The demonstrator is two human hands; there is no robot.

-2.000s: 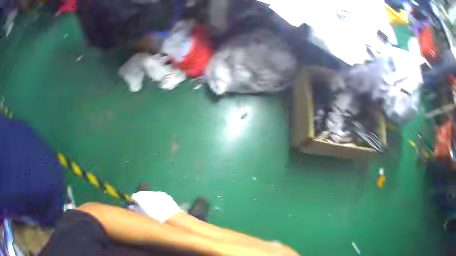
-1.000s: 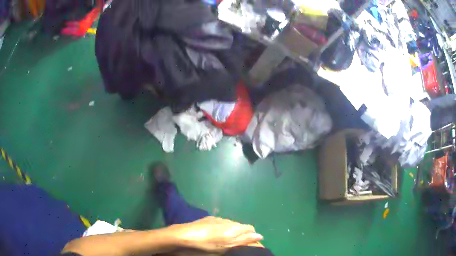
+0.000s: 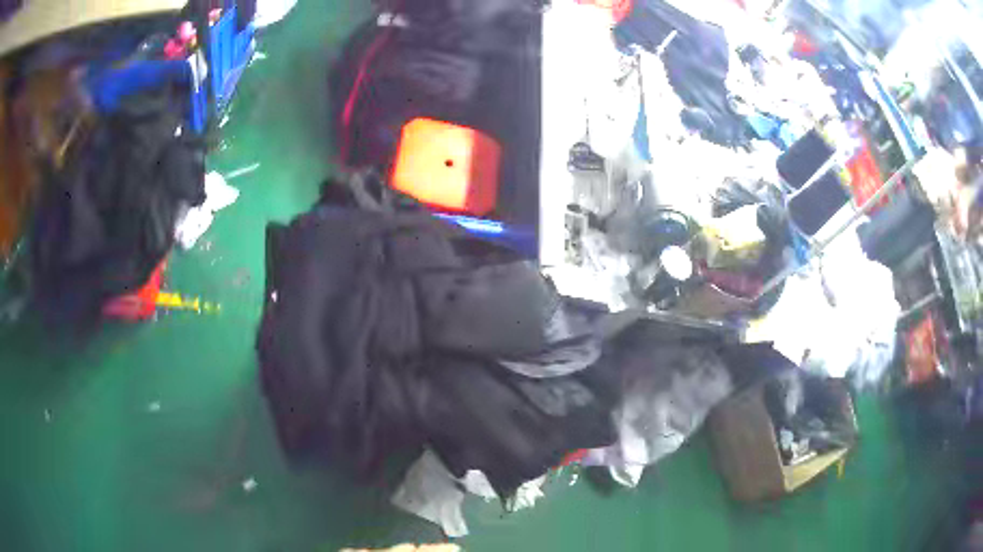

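Observation:
A thin strip of bare skin, apparently my left hand [image 3: 404, 548], shows at the bottom edge, cut off so its fingers and any hold are hidden. My right hand is out of the picture. Nearest in front is a large heap of dark garments [image 3: 367, 334], draped down to the green floor beside the white table. White cloth scraps [image 3: 433, 494] lie on the floor under its front edge. A greyish-white bundle [image 3: 668, 410] sits to its right.
A red-orange stool [image 3: 447, 164] stands behind the heap. A cluttered white table [image 3: 558, 129] runs away from me. An open cardboard box [image 3: 749, 442] with contents stands right. At left are a dark cloth pile [image 3: 113, 205] and a blue crate [image 3: 223, 59].
The view has swung left and up, so the heap, box and bundle sit lower. The stool and left pile have come into view. The bare hand and forearm have nearly left the picture.

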